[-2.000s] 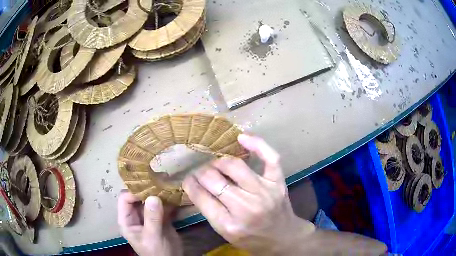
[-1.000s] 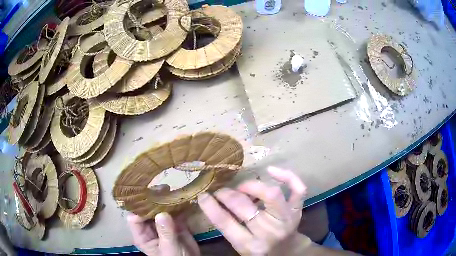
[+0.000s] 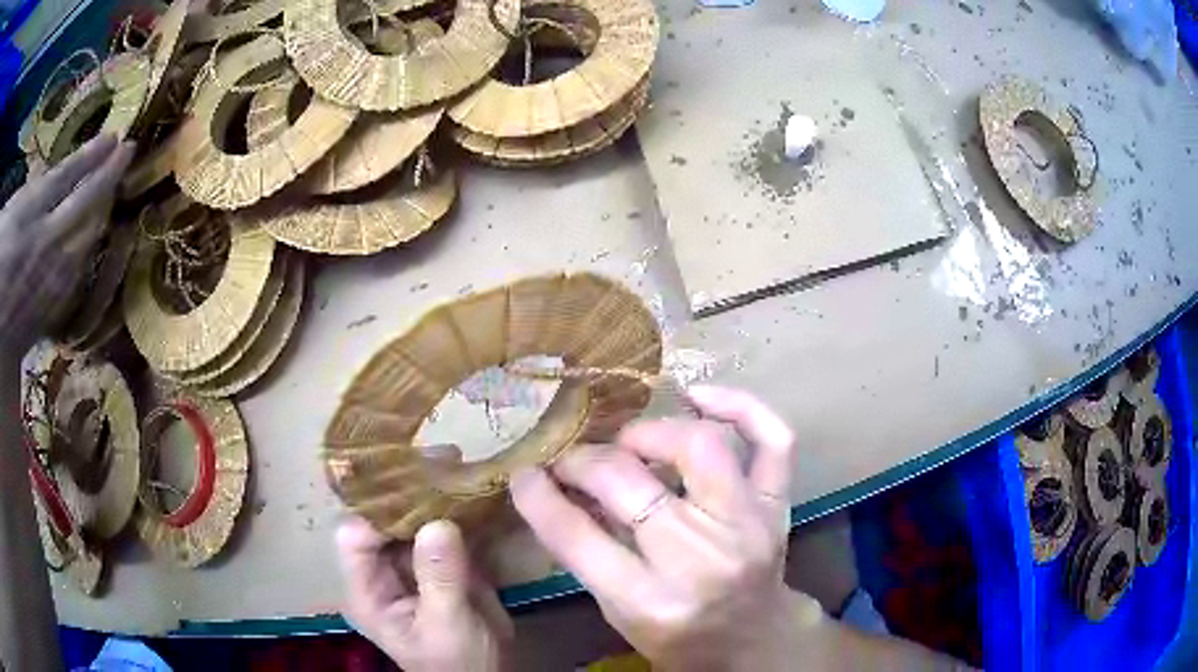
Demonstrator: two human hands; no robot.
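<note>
A woven straw ring (image 3: 407,348) is held tilted above the table near the front edge. My left hand (image 3: 427,597) grips its lower left rim, thumb on top; the other fingers are partly hidden. My right hand (image 3: 670,525) is at the ring's lower right, fingers at the inner edge. A thin twisted cord (image 3: 611,374) runs from the ring's hole across its right side toward my right fingers, which hide its end. Whether the fingers pinch the cord or the ring is not clear.
Stacked woven rings (image 3: 394,66) lie at the left, with a red-banded ring (image 3: 226,505) below. Another person's hand (image 3: 59,236) is at the left stack. A cardboard pad (image 3: 841,223) bears a white blob (image 3: 799,135). One ring (image 3: 1005,158) lies far right. A blue crate (image 3: 1005,551) holds rings.
Another person's hand has come in at the left stack. The cord now shows across the ring's right side, where two seconds ago it was not clear. The view has shifted.
</note>
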